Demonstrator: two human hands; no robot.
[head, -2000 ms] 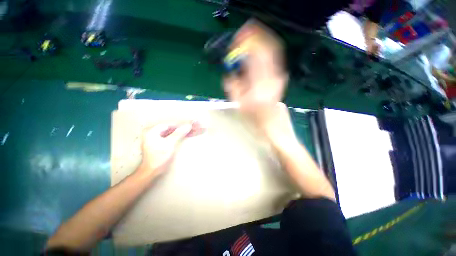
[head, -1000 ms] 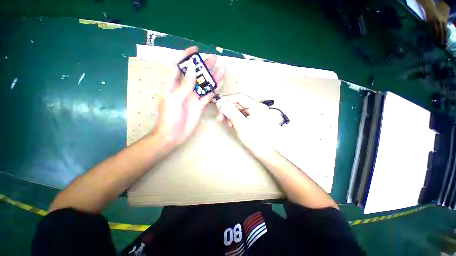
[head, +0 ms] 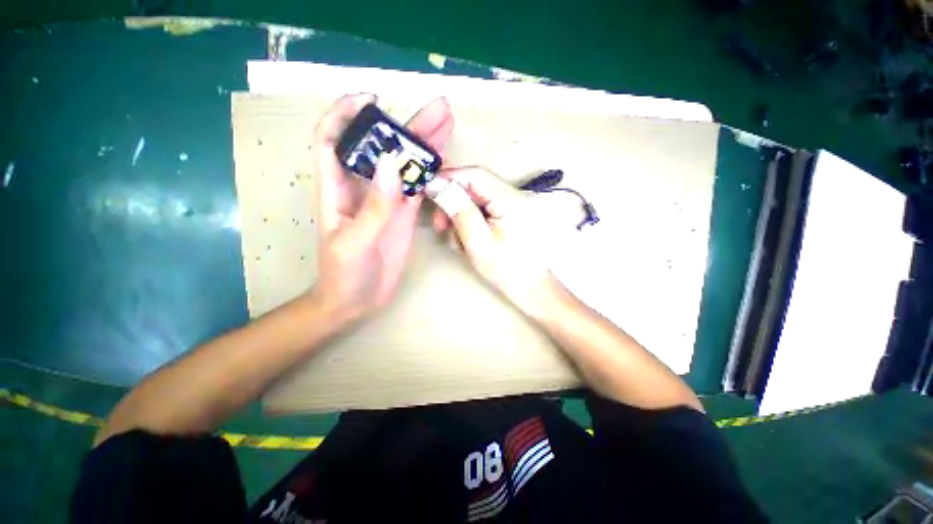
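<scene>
My left hand (head: 358,220) holds a small open black housing (head: 360,136) above the cardboard sheet (head: 491,338), open side up. A circuit board (head: 387,143) with pale parts and a yellow block (head: 412,172) shows inside. My right hand (head: 489,220) pinches at the housing's lower right end, where the cord meets it; the fingertips hide the strain relief. The black cord bundle (head: 544,181) extends right of my right hand over the cardboard, with its small plug (head: 588,217) at the free end.
A white sheet (head: 338,78) shows beyond the cardboard's far edge. White-topped stacked boards (head: 844,276) with dark edges stand at the right. Dark units lie blurred on the green bench (head: 133,205) at the far right. Yellow-black tape (head: 271,441) runs near my body.
Since two seconds ago, my right hand has come from the far bench to my left hand with the unit. In the last second, the housing has turned slightly and my right fingers remain at its cord end.
</scene>
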